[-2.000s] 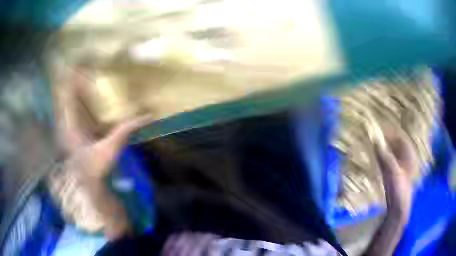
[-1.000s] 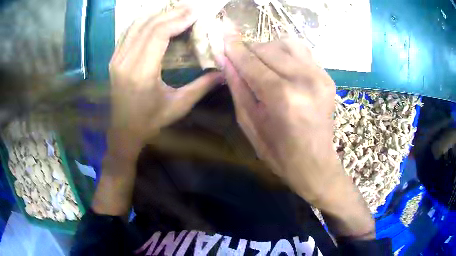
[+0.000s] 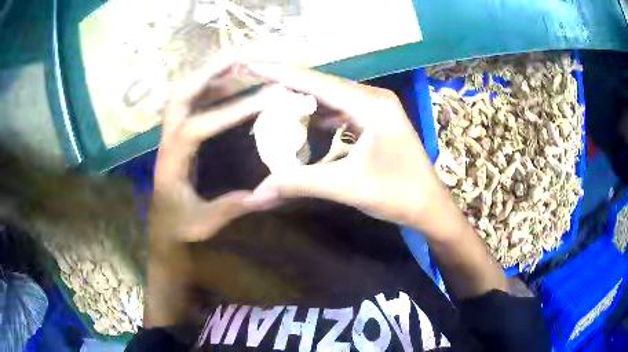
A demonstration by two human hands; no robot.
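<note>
A beige moulded body part [image 3: 281, 134], rounded and tapered, is held between both hands in front of my chest. A smaller beige part [image 3: 339, 146] with a dark, ringed-looking end sticks out beside it, inside my right hand. My left hand [image 3: 186, 151] curves round the left side, with fingertips at the top of the body part and the thumb near its lower end. My right hand [image 3: 379, 155] curves round the right side, with its thumb at the lower end. Whether the two parts touch is hard to tell. The right palm's inner side is partly hidden.
A stained work board [image 3: 372, 31] lies on the green bench [image 3: 475, 31], with thin sticks [image 3: 237, 17] and a dark loop [image 3: 138, 91] on it. A blue crate [image 3: 428, 127] of jumbled small parts is at right. A crate of beige pieces [image 3: 96, 282] is lower left, behind a blurred brown shape.
Both hands have moved back from over the board towards my body, still around the body part. The smaller part now shows by the right hand. The view has shifted, showing more of the blue crate.
</note>
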